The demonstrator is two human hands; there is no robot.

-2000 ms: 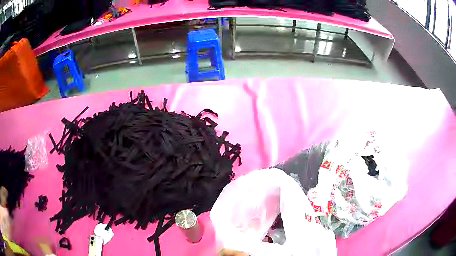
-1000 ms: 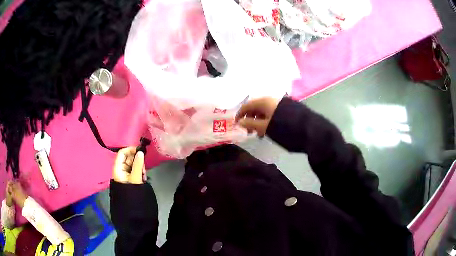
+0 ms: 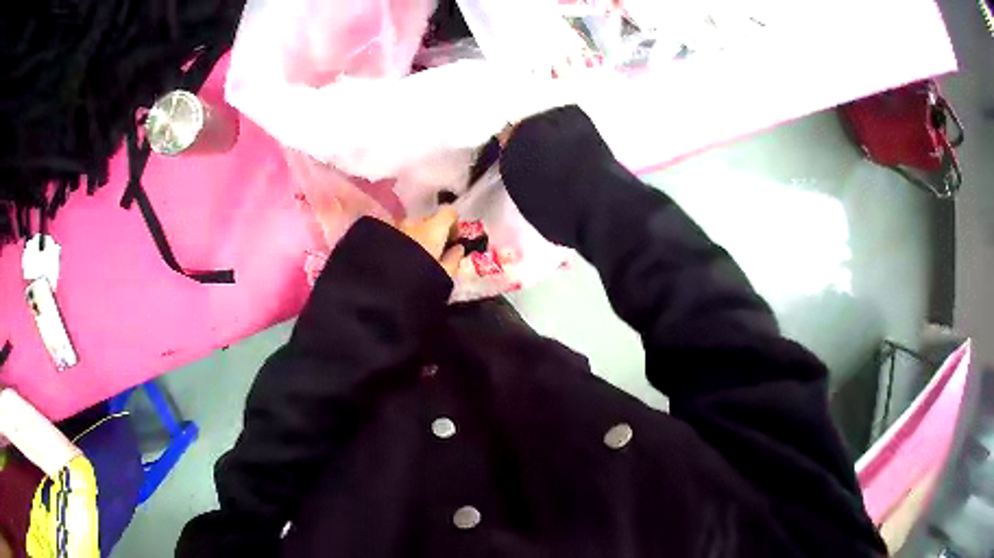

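The whitish plastic bag with red printing (image 3: 371,136) stands at the table's near edge. My left hand (image 3: 434,233) is at its near side, partly hidden by my sleeve. Small black parts (image 3: 473,242) show by its fingers; whether they are gripped is unclear. My right hand (image 3: 506,136) is almost wholly hidden by its dark cuff and the bag, beside a dark piece (image 3: 485,161). A single black strap (image 3: 158,234) lies on the pink table, its end free. The heap of black straps (image 3: 87,98) is at the upper left.
A metal-lidded cylinder (image 3: 176,122) stands beside the heap. A white tool-like item (image 3: 50,324) lies left of it. Another person's sleeve (image 3: 38,427) and a blue stool (image 3: 164,447) are at lower left. A red bag (image 3: 896,136) is at upper right.
My left hand has let go of the strap and moved right to the bag. My right hand has moved up and is now more hidden. The view has shifted slightly.
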